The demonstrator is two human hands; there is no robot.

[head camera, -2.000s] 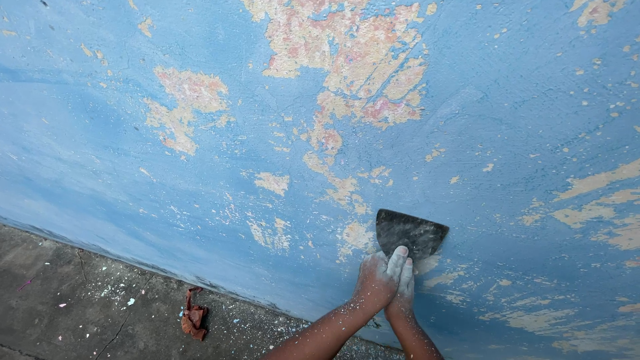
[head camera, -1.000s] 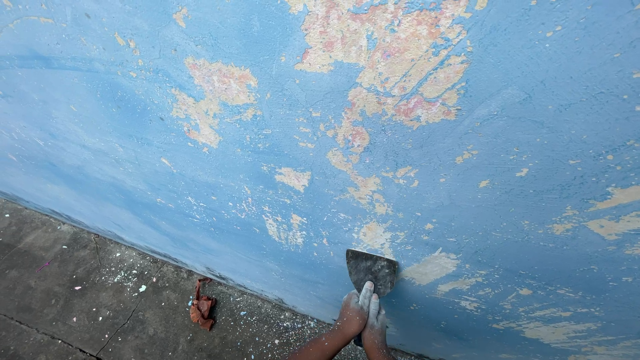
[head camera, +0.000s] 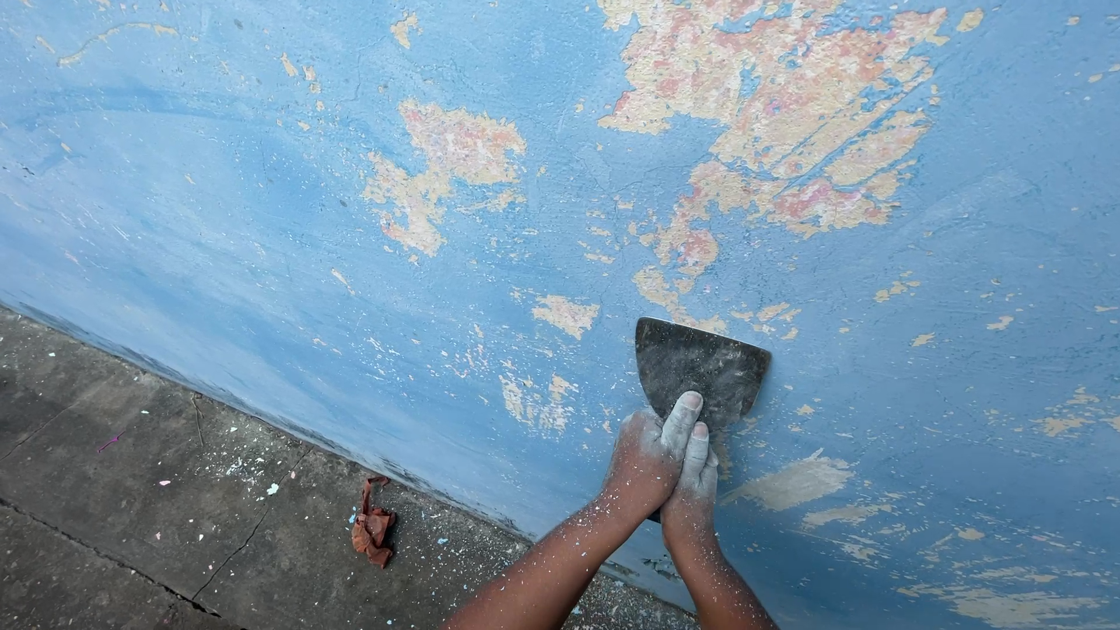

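Both hands are closed together around the mostly hidden handle of a wide metal scraper (head camera: 703,363). Its dark, dusty blade lies against the blue painted wall (head camera: 262,201), with its broad edge upward. My left hand (head camera: 646,455) and my right hand (head camera: 694,486) press side by side just below the blade, a finger of each extended onto or beside the metal. Whitish dust coats the fingers, and pale flecks dot both forearms. Above the blade's edge is a large bare patch (head camera: 779,114) of cream and pink where paint is gone.
A grey concrete floor (head camera: 105,525) with cracks and scattered paint chips meets the wall's base along a slanting line. On it lies a crumpled reddish-brown scrap (head camera: 374,523). Smaller bare patches (head camera: 566,316) and scrape marks (head camera: 796,483) spread across the wall.
Compared with one second ago, the scraper and both hands have moved up the wall, the blade now reaching the lower tip of the large bare patch. Both hands have kept their hold.
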